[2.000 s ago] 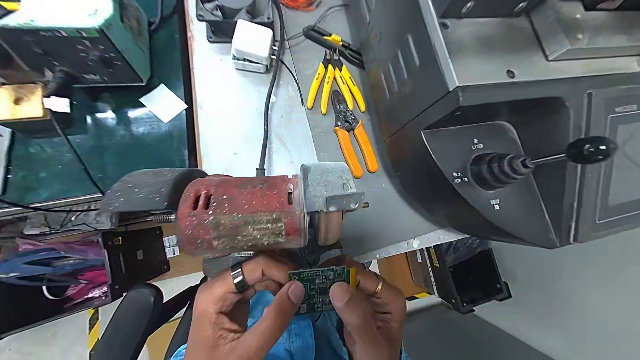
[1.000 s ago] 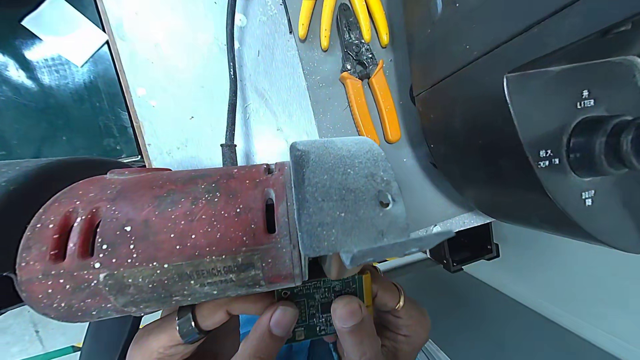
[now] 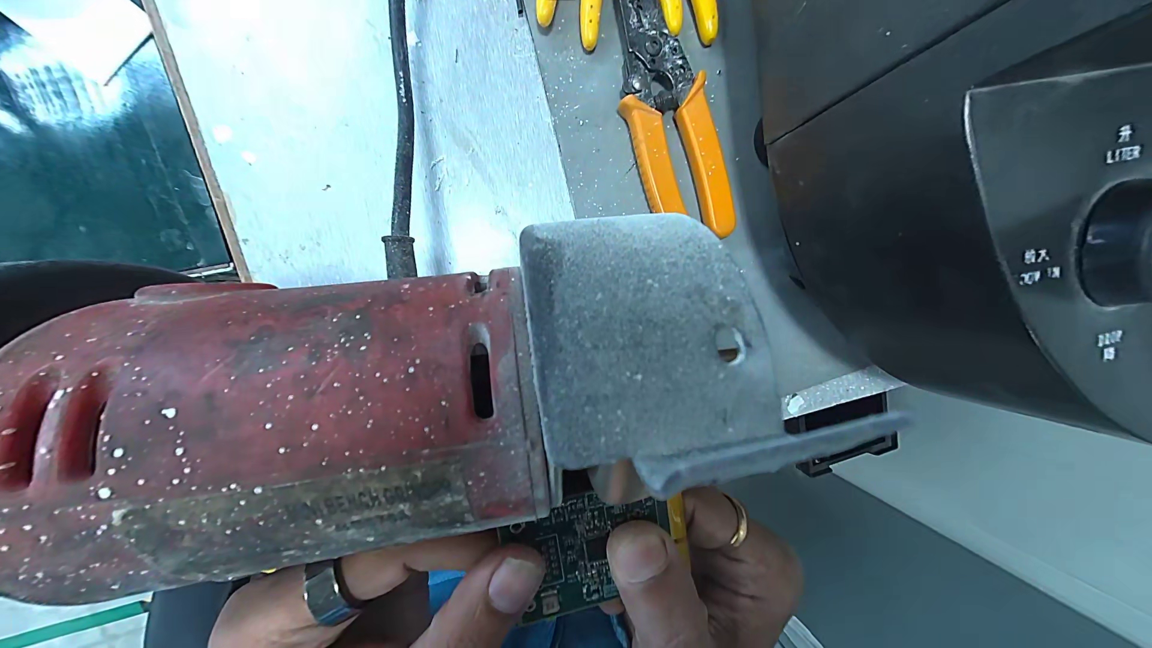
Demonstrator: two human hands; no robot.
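Note:
A green printed circuit board (image 3: pixel 571 558) with a yellow strip on its right edge is held between both hands at the bottom centre. My left hand (image 3: pixel 387 589), with a dark ring, pinches its left side, thumb on top. My right hand (image 3: pixel 693 576), with a gold ring, grips its right side, thumb on the face. The board's upper edge lies beneath the grey metal guard (image 3: pixel 648 333) of a red bench grinder (image 3: pixel 270 423), close to the grinder's wheel (image 3: pixel 621 481), which is mostly hidden. Whether board and wheel touch, I cannot tell.
Orange-handled wire strippers (image 3: pixel 679 153) and yellow-handled pliers (image 3: pixel 589 18) lie on the bench behind the guard. A black cable (image 3: pixel 400 135) runs up from the grinder. A large dark machine (image 3: pixel 900 225) with a knob stands at right. A green mat (image 3: pixel 99 171) is at upper left.
The view has come much closer to the grinder. The board, in front of the grinder two seconds ago, now has its upper edge under the guard, with both hands still holding it.

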